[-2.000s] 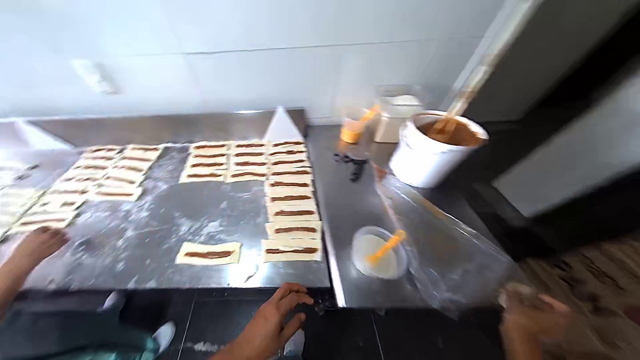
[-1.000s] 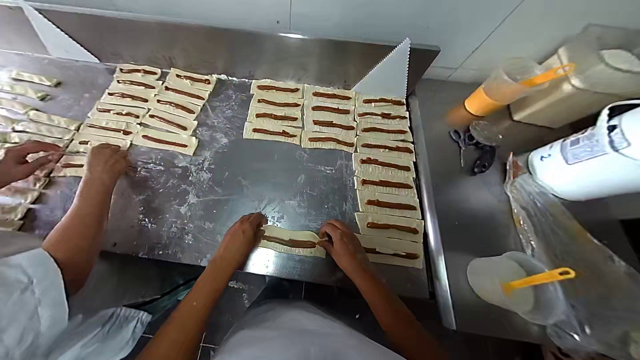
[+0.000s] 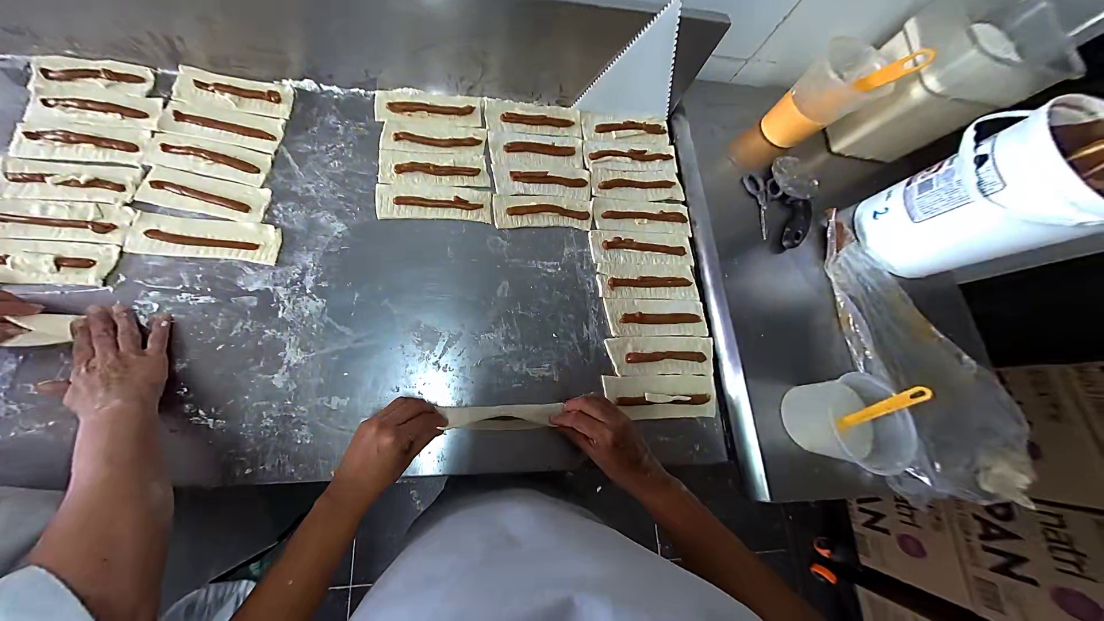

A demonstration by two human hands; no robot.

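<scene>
A partly folded strip of dough [image 3: 503,417] lies at the front edge of the metal table, a little brown filling showing at its middle. My left hand [image 3: 392,438] pinches its left end, and my right hand [image 3: 606,433] pinches the right end. Just right of it is a flat dough strip [image 3: 660,385] with brown filling, the lowest of a column of such strips. Farther back, more filled dough pieces [image 3: 435,169] lie in rows, with another group [image 3: 201,200] at the left.
At the left a co-worker's hand [image 3: 118,358] rests by another dough piece. A toothed metal scraper [image 3: 638,65] stands behind the rows. On the right counter are scissors [image 3: 761,200], a tub with a yellow-handled utensil [image 3: 828,418], a plastic bag [image 3: 940,371] and a white bucket [image 3: 940,203].
Two seconds ago my hands were apart and off the dough; one second ago they held the ends of the strip with its filling exposed. Now the dough is folded over most of the filling.
</scene>
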